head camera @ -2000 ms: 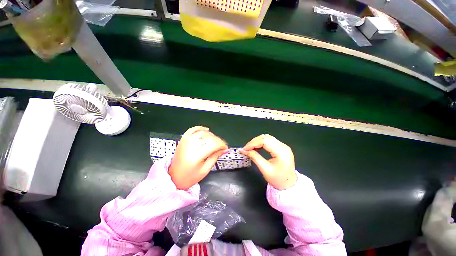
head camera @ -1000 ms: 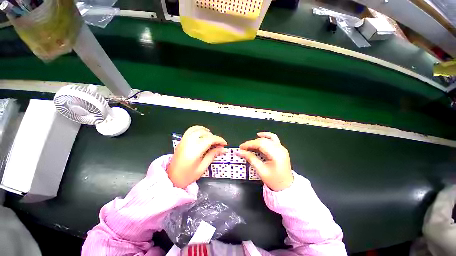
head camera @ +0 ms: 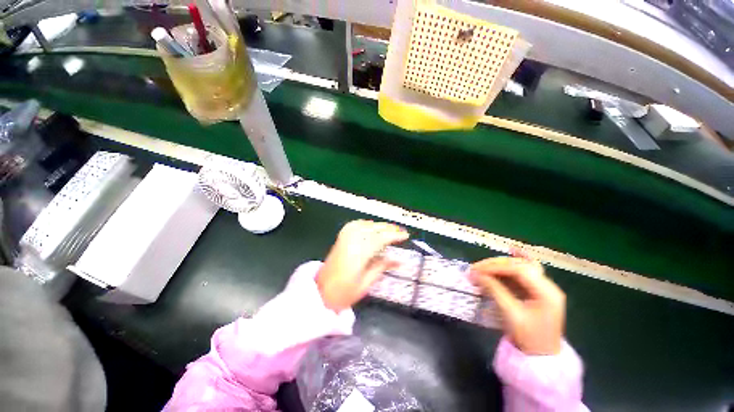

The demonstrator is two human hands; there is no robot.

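Dotted white pieces (head camera: 439, 286) lie in rows on the dark green bench, with dark lines between them, blurred by motion. My left hand (head camera: 358, 265) is at their left end, thumb and fingers over the edge. My right hand (head camera: 527, 302) is at their right end, fingertips bent down over the top edge. A thin shiny strip shows at the top edge between the hands. Blur hides whether either hand grips anything. A crinkled clear bag (head camera: 354, 378) lies near my lap, below the pieces.
A white fan (head camera: 261, 215) and a long white box (head camera: 149, 233) stand left. Further left are bagged white boxes (head camera: 76, 209) and a grey-clad part of a person (head camera: 48, 346). Behind run the green belt (head camera: 346, 149), a pen holder (head camera: 208, 80) and a hanging perforated holder (head camera: 451, 68).
The view has turned left and up, so the bench things appear further right and lower. My hands are further apart, now at the two ends of the dotted pieces.
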